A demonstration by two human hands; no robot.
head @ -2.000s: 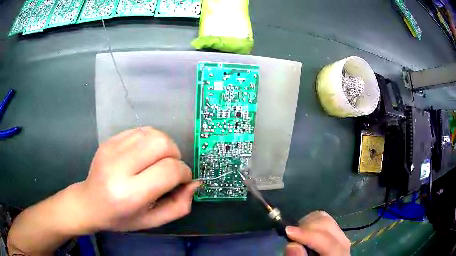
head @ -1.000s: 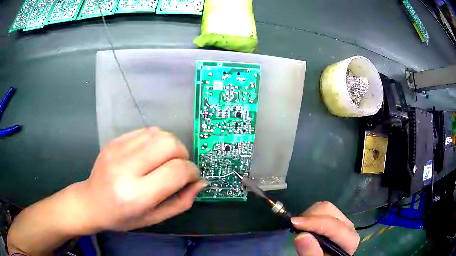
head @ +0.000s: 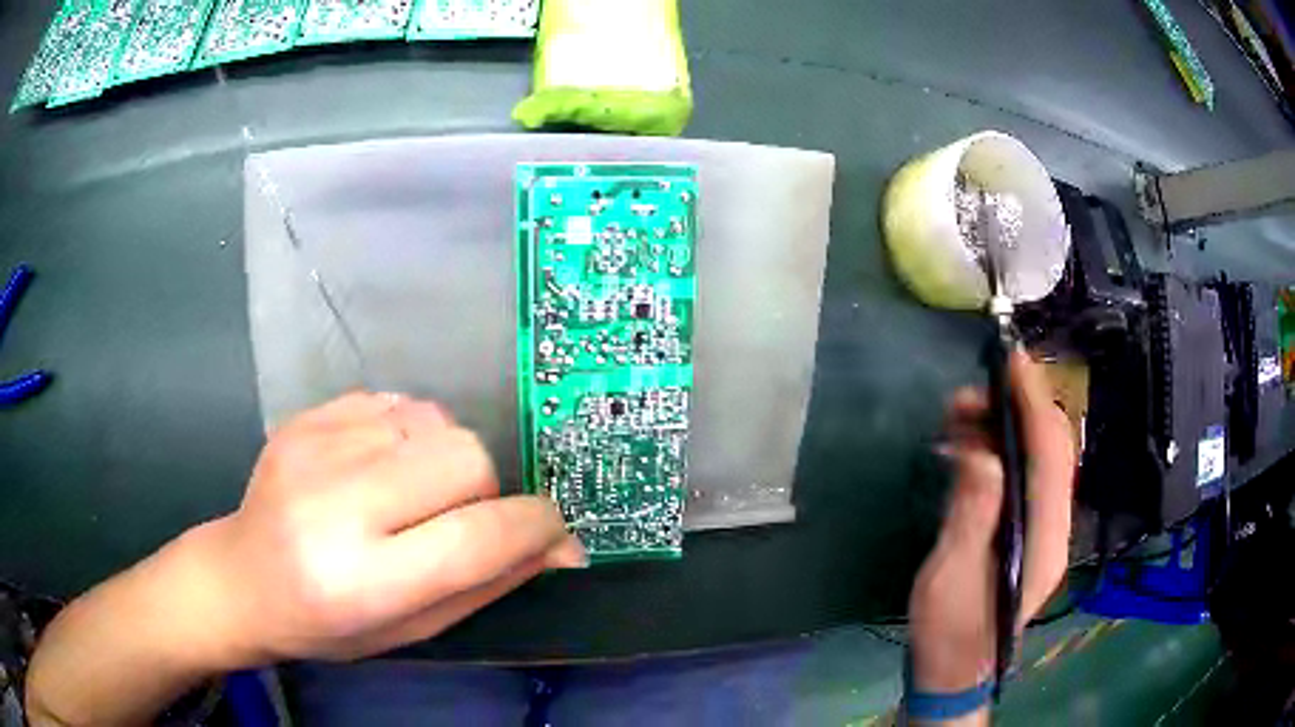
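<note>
A long green circuit board [head: 608, 327] lies on a translucent grey-white mat [head: 760, 313], dense with silvery joints. My left hand [head: 391, 533] is closed at the board's lower left edge, pinching thin solder wire [head: 330, 301] that trails up over the mat; a short end shows over the board. My right hand [head: 994, 497] is shut on the soldering iron [head: 1006, 426], held upright in the view, its tip inside the round cream-yellow cup [head: 923, 234] with silvery fill. A blue band is on the right wrist.
A row of green boards [head: 242, 26] lies beyond the mat, beside a yellow-green wrapped bar [head: 611, 64]. Blue-handled cutters [head: 22, 384] are at the left edge. Black boxes [head: 1186, 384] stand at the right. A sponge tray is partly hidden behind my right hand.
My right hand has moved the iron from the board up and right to the cup. My left hand stays near the board with the wire. The whole view has shifted slightly.
</note>
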